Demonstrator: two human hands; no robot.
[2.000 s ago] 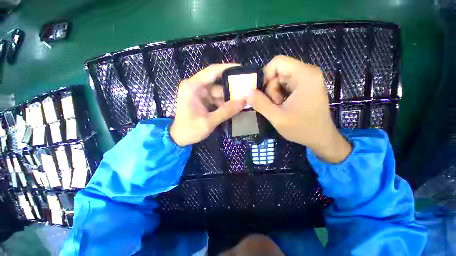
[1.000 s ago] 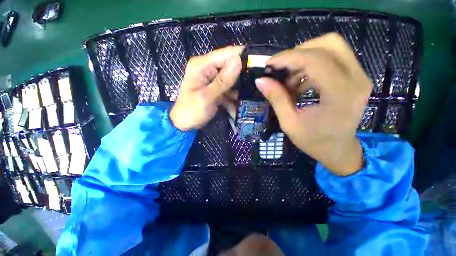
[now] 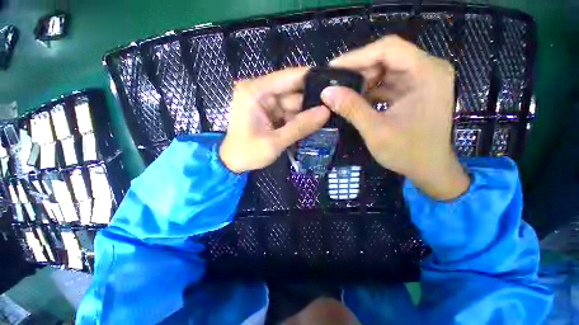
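A small black phone housing (image 3: 332, 80) is held between my two hands above the large black tray. My left hand (image 3: 270, 120) grips its left side, with the thumb at its lower edge. My right hand (image 3: 403, 108) grips its right side, with the thumb pressed on its face. A blue circuit board (image 3: 315, 151) shows just below the hands; whether it is joined to the housing I cannot tell. A pale keypad (image 3: 344, 183) lies in the tray below the board. The fingers hide the housing's sides.
The large black pocketed tray (image 3: 209, 70) spans the bench in front of me. A side tray with rows of white-backed parts (image 3: 44, 143) stands at the left. Black phone parts (image 3: 51, 28) lie on the green surface at the far left.
The white and yellow screen seen in the housing earlier no longer shows; a black face is there now. My right hand has shifted a little left, its thumb now on that face.
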